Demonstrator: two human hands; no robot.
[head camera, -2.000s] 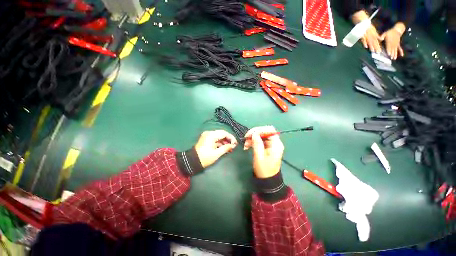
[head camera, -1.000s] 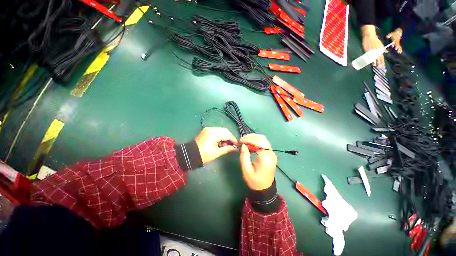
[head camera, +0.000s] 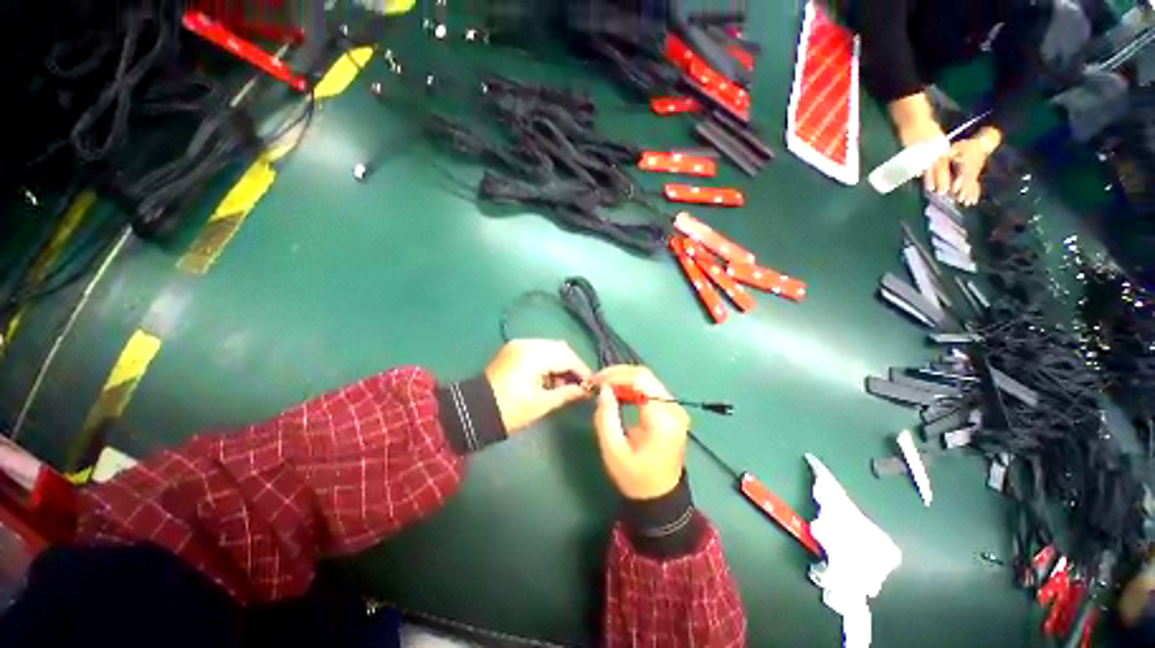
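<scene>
My left hand (head camera: 535, 384) is closed at the fingertips on a small dark piece with a metallic glint, too small to name. My right hand (head camera: 643, 433) pinches a thin red piece (head camera: 631, 396) with a black tip pointing right. The fingertips of both hands nearly meet. A coiled black antenna cable (head camera: 593, 317) lies just beyond the fingers, a thin loop at its left. Its lead runs from under my right hand to a red-backed bar (head camera: 779, 513), which touches a crumpled white cloth (head camera: 855, 551).
Coiled cables (head camera: 545, 158) with red-backed bars (head camera: 726, 263) lie ahead. A red adhesive sheet (head camera: 825, 95) is at the far side. Another person's hands (head camera: 944, 155) hold a white bottle (head camera: 909, 166) beside the grey-bar pile (head camera: 1001, 380). A black cable pile (head camera: 152, 114) is far left.
The camera view has shifted, moving the table items in the picture. My hands stay close together at the coil, and the red piece in my right hand tilts slightly differently.
</scene>
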